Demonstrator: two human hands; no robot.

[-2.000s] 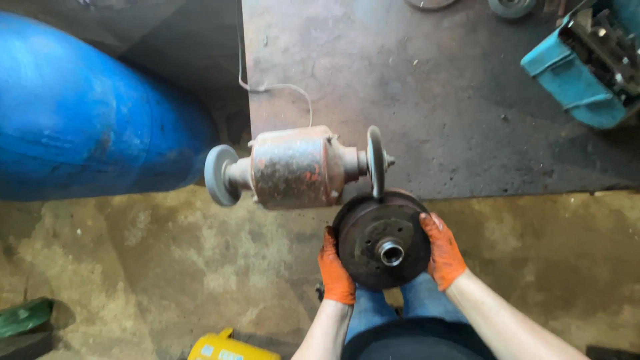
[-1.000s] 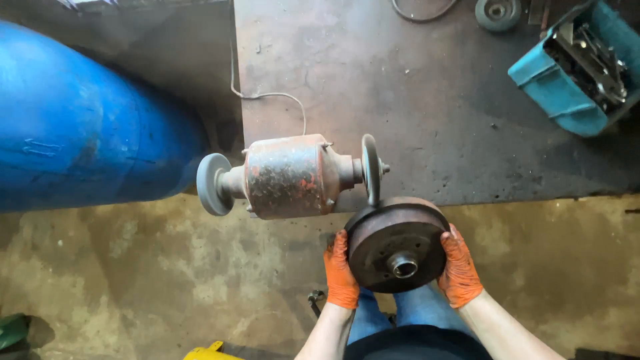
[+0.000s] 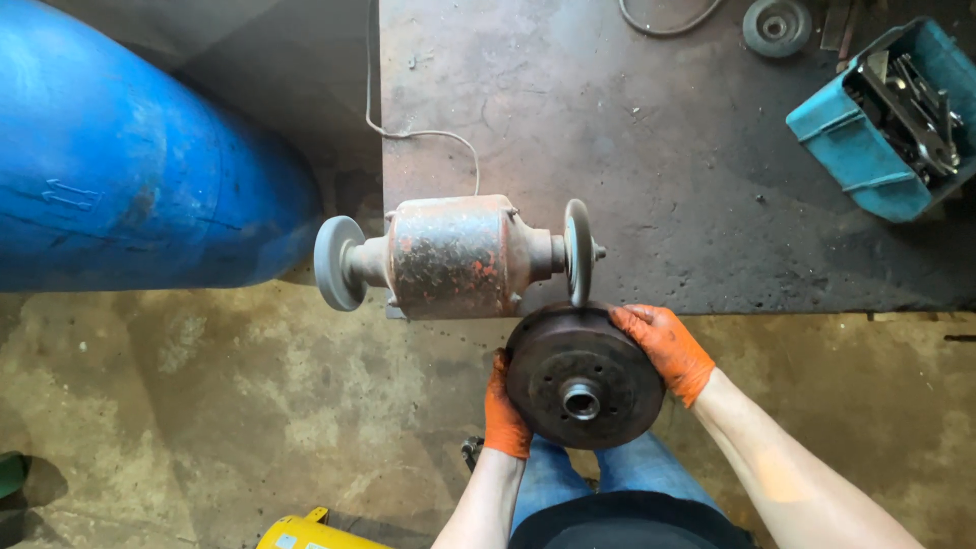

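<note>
A dark metal brake drum with a raised central hub is held between my two orange-gloved hands. My left hand grips its left side, and my right hand grips its upper right rim. The drum's upper edge meets the lower edge of the right wheel of a bench grinder. The grinder has a worn motor housing with patches of red paint and a thicker grey wheel on its left end. The fingertips behind the drum are hidden.
The grinder sits at the front edge of a dark metal-topped bench, its cable trailing behind. A teal bin of tools and a small wheel lie right. A blue barrel stands left; a yellow object is below.
My right hand has moved from the drum's right side up to its upper right rim. The drum has turned and tilted between my hands, staying at the right wheel.
</note>
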